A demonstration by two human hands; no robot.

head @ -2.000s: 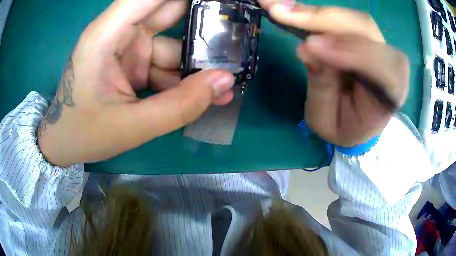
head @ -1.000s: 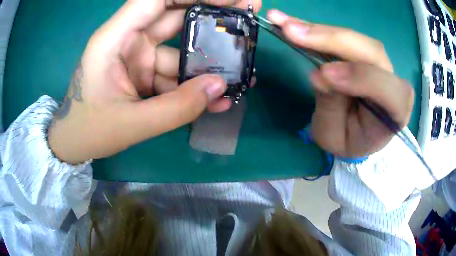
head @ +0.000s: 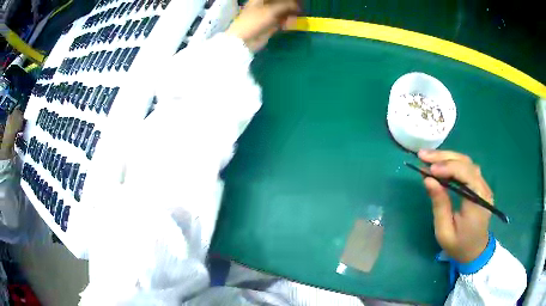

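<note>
My right hand (head: pixel 461 203) holds dark tweezers (head: pixel 458 190) like a pen, low over the green mat, with the tip pointing left just below a round white cup (head: pixel 421 112). The cup holds tiny gold and whitish pieces. My left hand (head: pixel 263 21) is at the top, at the far end of my outstretched sleeve, partly turned away; I cannot tell whether it holds anything. The black device is not visible. A flat grey-brown rectangle with clear film ends (head: pixel 363 245) lies on the mat (head: pixel 299 149).
A large white tray (head: pixel 129 101) with rows of black devices fills the left, partly behind my left sleeve. Yellow tape (head: pixel 395 33) runs along the mat's far edge. Another person's hand and sleeve (head: pixel 11 134) show at the far left edge.
The view has swung left. My left hand has moved away to the far left side, and the black device is no longer in view. The tweezers have moved away from the device to near the cup.
</note>
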